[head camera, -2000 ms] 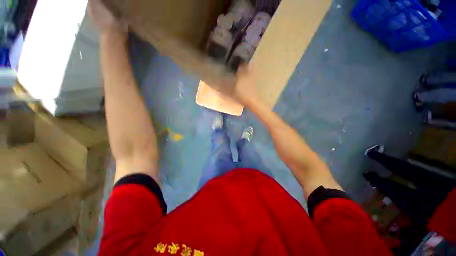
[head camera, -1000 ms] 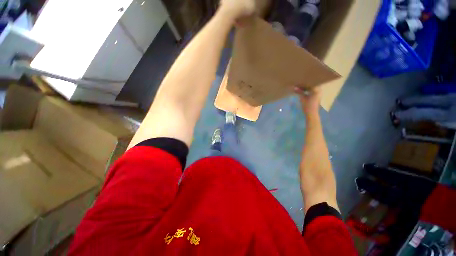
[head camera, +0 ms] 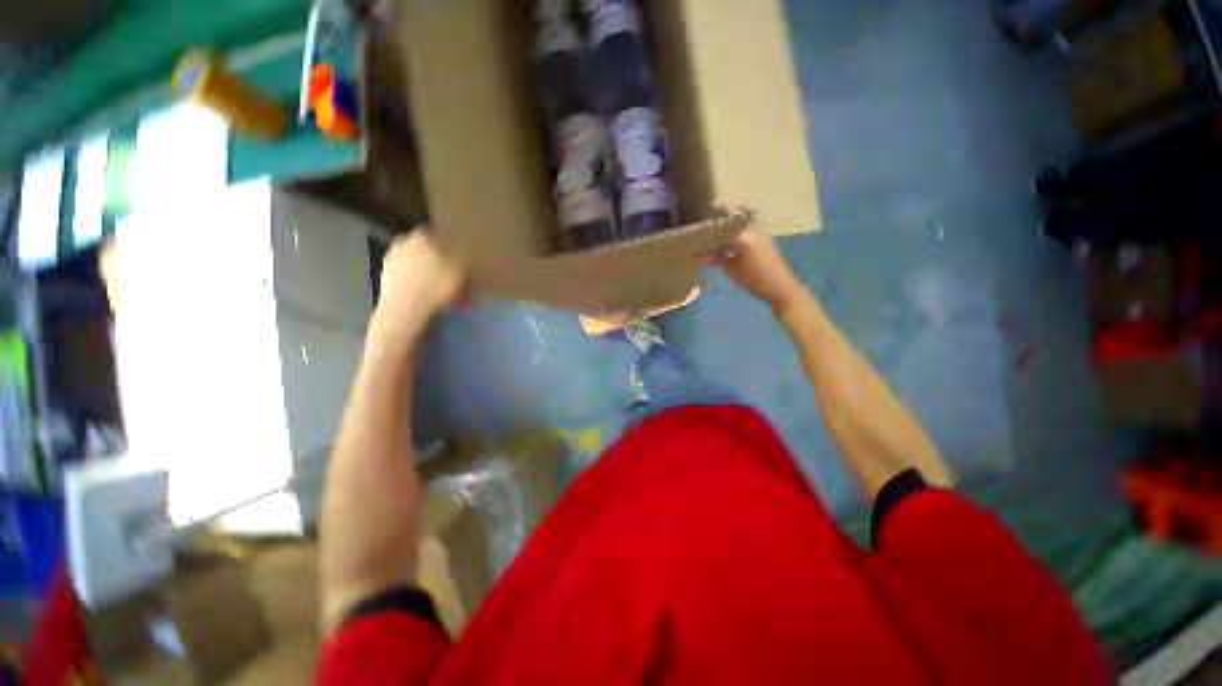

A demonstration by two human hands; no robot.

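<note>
An open brown corrugated carton [head camera: 469, 148] stands in front of me at the top centre, cut off by the upper edge. Two rows of dark items with pale patterned bands [head camera: 641, 154] lie inside it. My left hand [head camera: 424, 272] holds the near left corner of the carton. My right hand [head camera: 753, 259] grips the right end of the near flap [head camera: 610, 275]. A side flap [head camera: 757, 121] is folded outward on the right. The image is blurred at the hands.
A white cabinet or table [head camera: 201, 322] stands at the left. Brown cartons and clear film [head camera: 496, 503] lie at the lower left. A green surface [head camera: 261, 148] with orange items is at the upper left. A pale board [head camera: 643, 316] lies near my feet. Shelves with red items stand right.
The view has turned, and more of the carton's inside shows. My hands are farther apart, with the left at the corner. The near flap has swung up. The blue crate has left the view.
</note>
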